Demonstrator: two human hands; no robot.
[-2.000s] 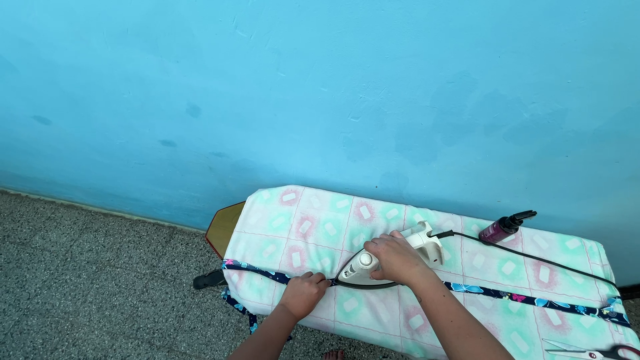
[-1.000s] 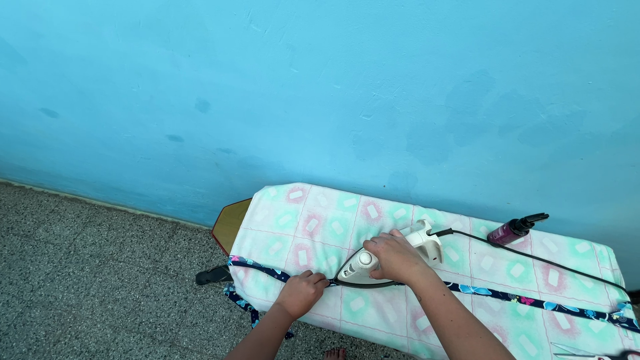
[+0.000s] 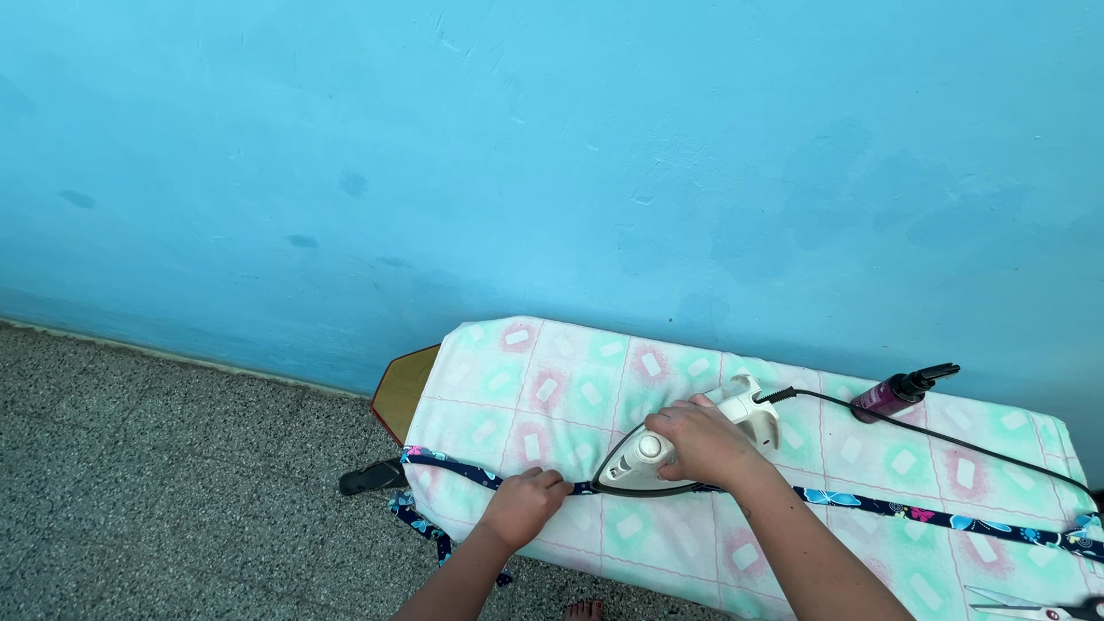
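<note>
A white electric iron (image 3: 642, 461) rests flat on the cloth-covered ironing board (image 3: 569, 388), its tip pointing left. My right hand (image 3: 703, 440) is closed around its handle. Under the iron runs a long, narrow navy fabric strip (image 3: 897, 509) with a butterfly print; the part beneath the soleplate is hidden. Just left of the iron's tip, my left hand (image 3: 526, 504) pinches the strip against the board. The strip's left part hangs over the board's left end. From the iron's heel a black cord (image 3: 949, 442) leads off to the right.
A purple spray bottle (image 3: 888, 397) with a black top lies near the board's far edge. Scissors (image 3: 1026, 606) are at the lower right corner. A blue wall (image 3: 552, 172) stands behind the board; speckled floor (image 3: 216, 483) is at left. A bare foot (image 3: 585, 611) shows below.
</note>
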